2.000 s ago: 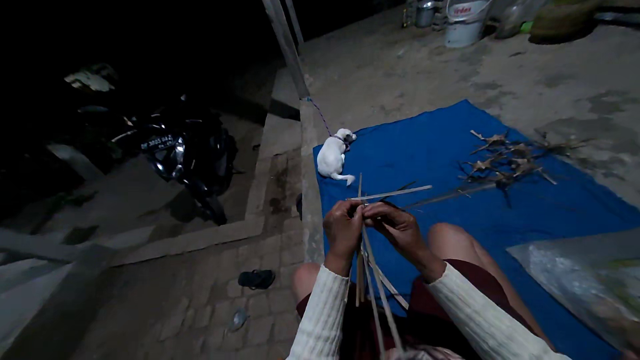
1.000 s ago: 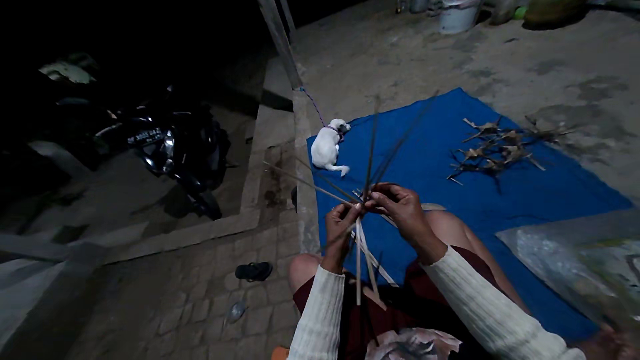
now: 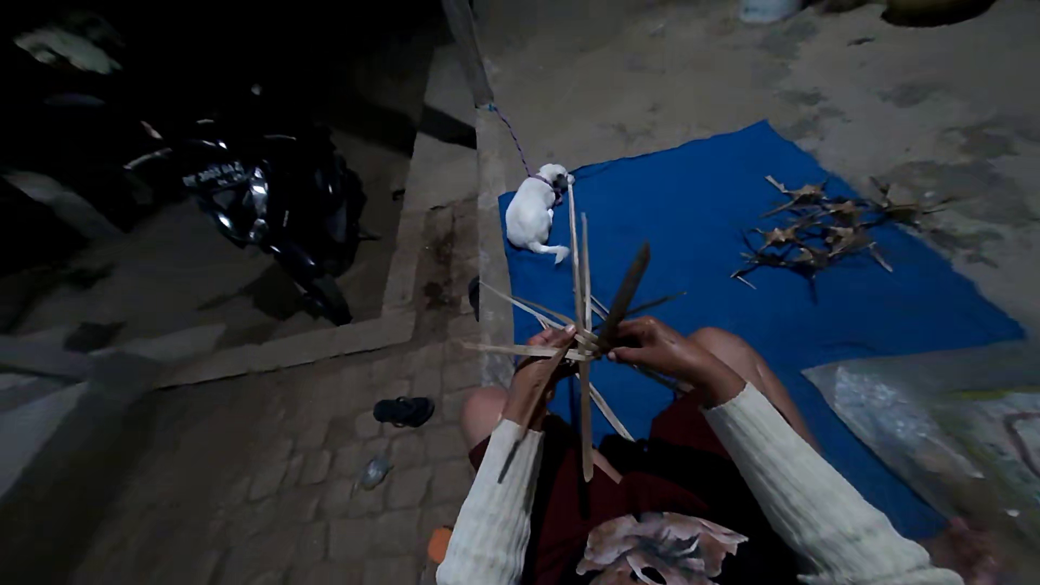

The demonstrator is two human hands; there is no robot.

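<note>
Several flat, dry plant strips (image 3: 586, 406) cross one another in a star-like bundle above my lap. My left hand (image 3: 540, 374) grips the left side of the crossing, with strips passing between its fingers and one lying over the wrist. On the right side, my right hand (image 3: 662, 353) pinches the strips close to the crossing, beside a wider dark strip (image 3: 630, 288) that points up and right. Finished-looking woven star shapes (image 3: 821, 231) of similar dry strips lie in a cluster on the blue mat (image 3: 666, 203).
A white dog (image 3: 532, 211) on a leash lies at the mat's left corner by a post (image 3: 469, 53). Clear plastic sheeting (image 3: 910, 414) is at the right. A sandal (image 3: 404, 411) rests on the paving. A motorcycle (image 3: 260, 203) stands at the left; a white bucket (image 3: 768, 8) is at the top.
The strips have gone from a narrower bundle two seconds ago to a wide spread in several directions. Both hands stay close together at the crossing.
</note>
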